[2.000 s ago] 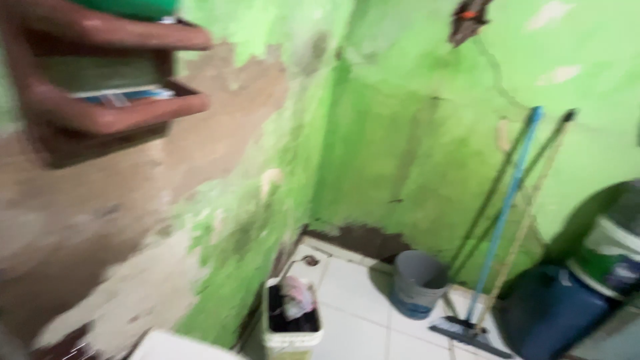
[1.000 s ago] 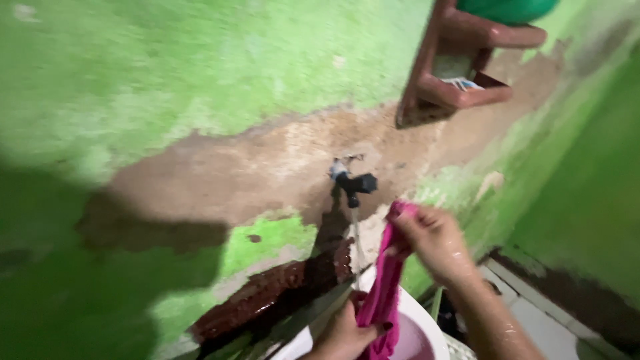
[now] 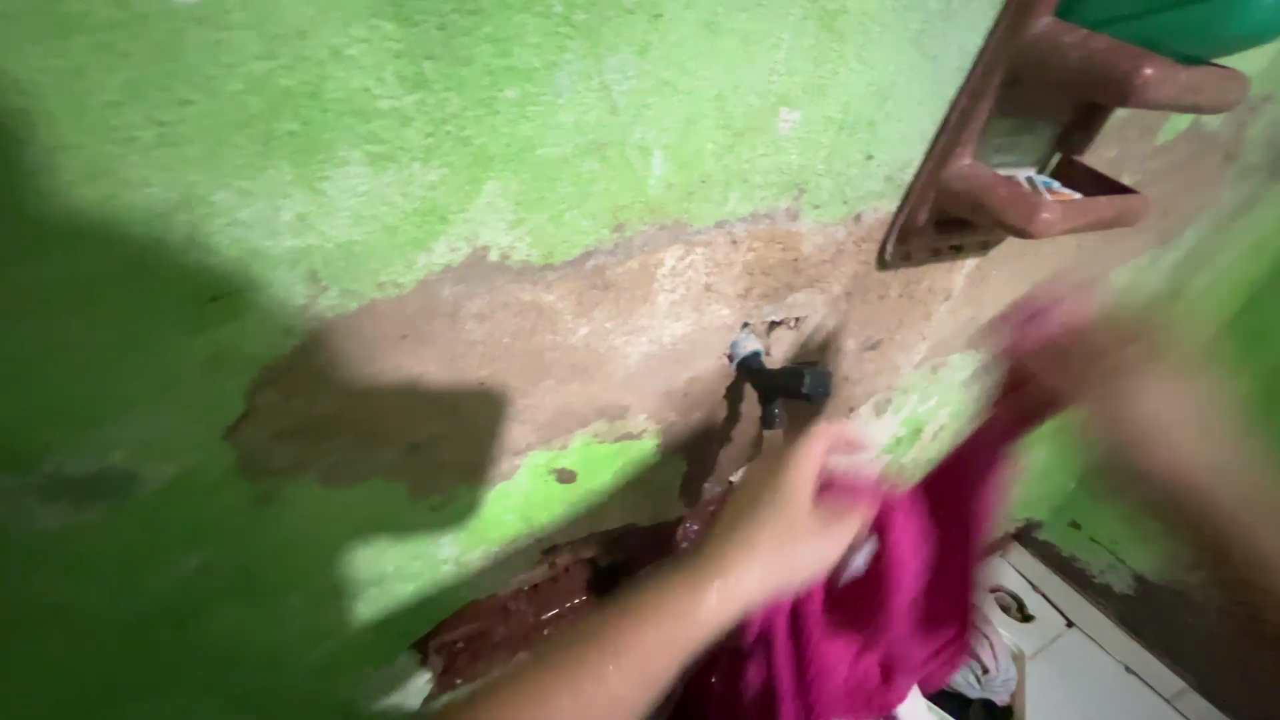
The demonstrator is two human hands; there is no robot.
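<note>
A wet-looking magenta cloth [image 3: 900, 590] hangs between my two hands, blurred by motion. My left hand [image 3: 800, 510] grips its upper left part, just below and in front of a black plastic tap [image 3: 785, 382] on the wall. Higher and to the right, my right hand [image 3: 1110, 370] holds the other end of the cloth; its fingers are strongly blurred. The tap's spout points down, and its lower end is close behind my left hand. Whatever lies beneath the cloth is mostly hidden.
A brown wall shelf [image 3: 1050, 215] with small items and a green object [image 3: 1180, 25] is at the upper right. Green wall paint peels around bare plaster. At the lower right, a container holding cloths [image 3: 985, 670] stands on white floor tiles [image 3: 1080, 675].
The view has swung from the room's corner to the tap wall. Since one second ago, my hands have moved apart and the cloth has spread out from a narrow bunch.
</note>
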